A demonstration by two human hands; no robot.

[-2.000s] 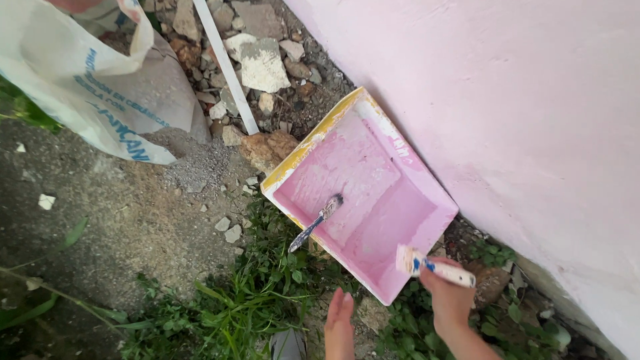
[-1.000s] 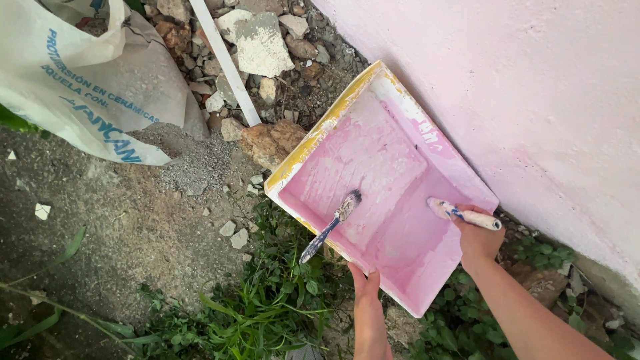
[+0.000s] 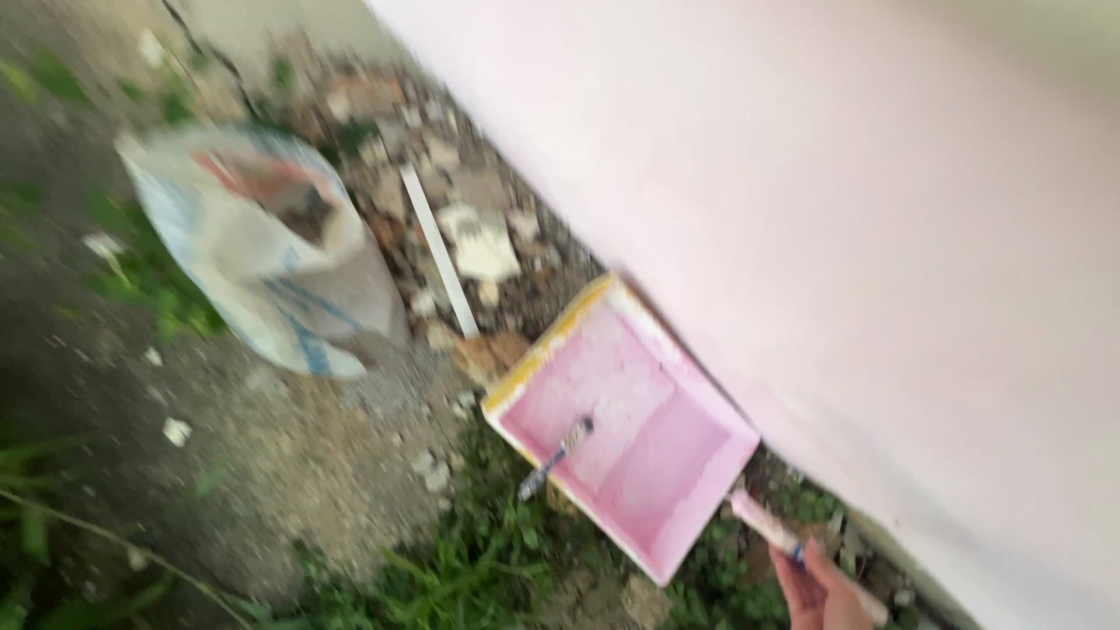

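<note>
My right hand (image 3: 818, 586), low at the right, is closed around the handle of a paintbrush (image 3: 770, 528) whose bristles are coated pink. The brush tip is just beside the lower right edge of a paint tray (image 3: 617, 490) that holds pink paint and has yellow paint along one rim. A second paintbrush (image 3: 560, 455) with a blue, paint-spattered handle rests across the tray's left side, its bristles inside. The tray lies on the ground against a pink wall (image 3: 787, 219). My left hand is out of view.
A white plastic sack (image 3: 289, 262) with blue print stands open at the left, grey grit beside it. A white strip (image 3: 440, 252) and broken stones (image 3: 486, 249) lie along the wall's foot. Grass (image 3: 455, 569) and weeds grow below the tray.
My right hand has taken the brush out of the tray's paint to beyond its lower right edge. My left hand, at the tray's lower edge one second ago, has left the view. The view has shifted.
</note>
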